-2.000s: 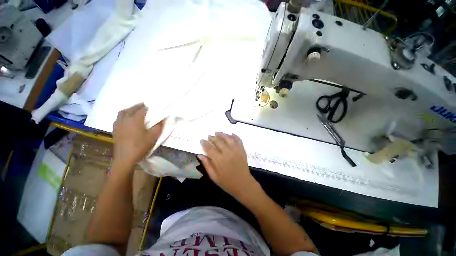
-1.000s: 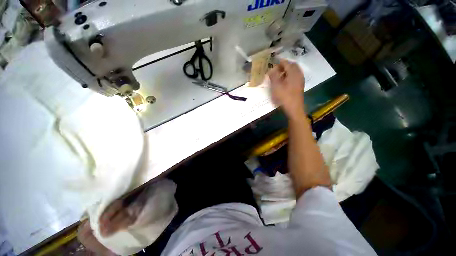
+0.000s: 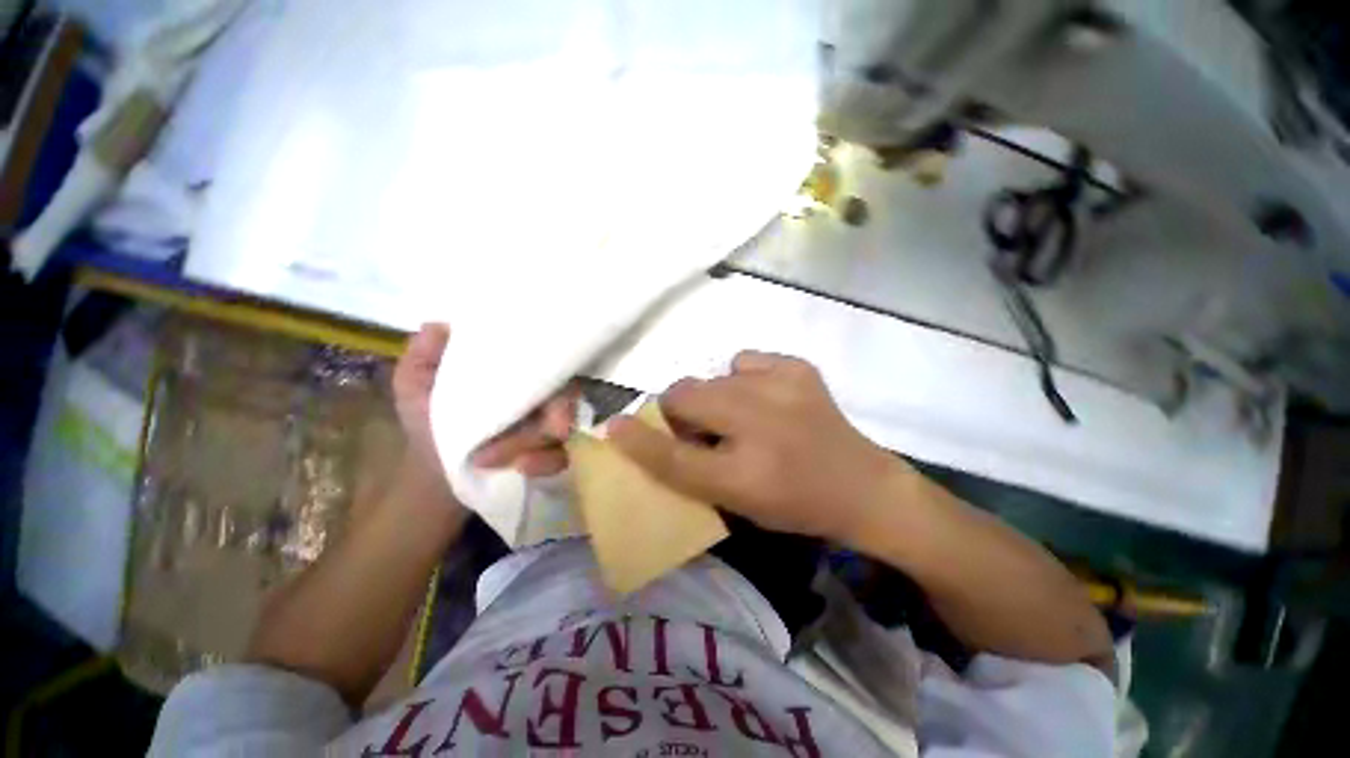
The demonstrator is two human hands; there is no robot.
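White cloth (image 3: 592,193) is spread over the table left of the needle and hangs over its front edge. My left hand (image 3: 489,422) holds the hanging end of the cloth, with part of the hand hidden under it. My right hand (image 3: 763,444) holds a tan stiff pattern piece (image 3: 637,511) in front of my shirt, beside the cloth end. The fingertips of both hands are close together; whether they touch is hard to tell.
The sewing machine (image 3: 1140,104) stands at the right, its needle area (image 3: 829,181) lit. Black-handled scissors (image 3: 1036,230) and a slim tool (image 3: 1041,348) lie under its arm. A taped carton (image 3: 244,489) is at the lower left, beside the yellow-framed edge.
My right hand has come back from the right end of the table with the tan piece. My left hand has lifted the cloth end in front of me. The view has swung left.
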